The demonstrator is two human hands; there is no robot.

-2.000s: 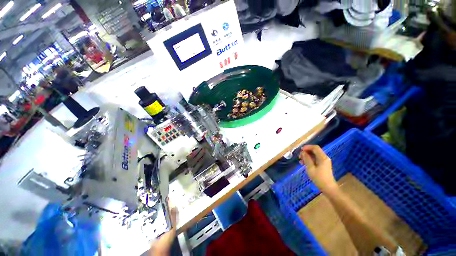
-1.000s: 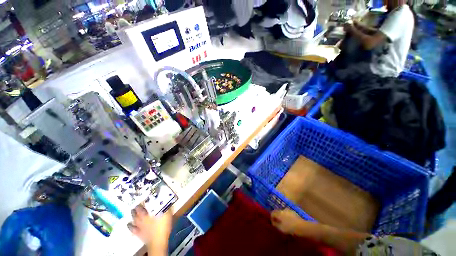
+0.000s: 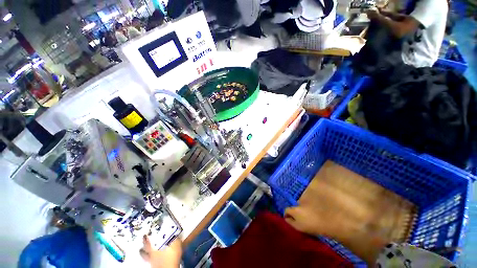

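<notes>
The pale grey button sewing machine [image 3: 102,159] stands at the left with metal plates low at its front. My left hand [image 3: 163,255] is at the bottom edge, fingertips beside the plates, partly cut off; whether it holds anything is unclear. My right hand [image 3: 297,215] is low at the crate's near side, beside dark red cloth [image 3: 272,243], and blends with the cardboard; its grip is unclear. A teal-handled tool [image 3: 110,246] lies left of my left hand. The green bowl [image 3: 241,107] holds loose gold-brown buttons [image 3: 230,93]. The metal feeder parts [image 3: 201,133] stand between bowl and machine.
A blue crate [image 3: 382,144] with cardboard inside stands right of the wooden table edge [image 3: 238,180]. The control box [image 3: 196,39], black bottle [image 3: 127,116] and keypad [image 3: 152,140] stand behind. A blue bag [image 3: 57,251] is lower left. A person [image 3: 426,34] is upper right.
My left hand first came up to the machine plates and is now lower in view. My right hand has come down from above the crate to its near side. The camera view has shifted.
</notes>
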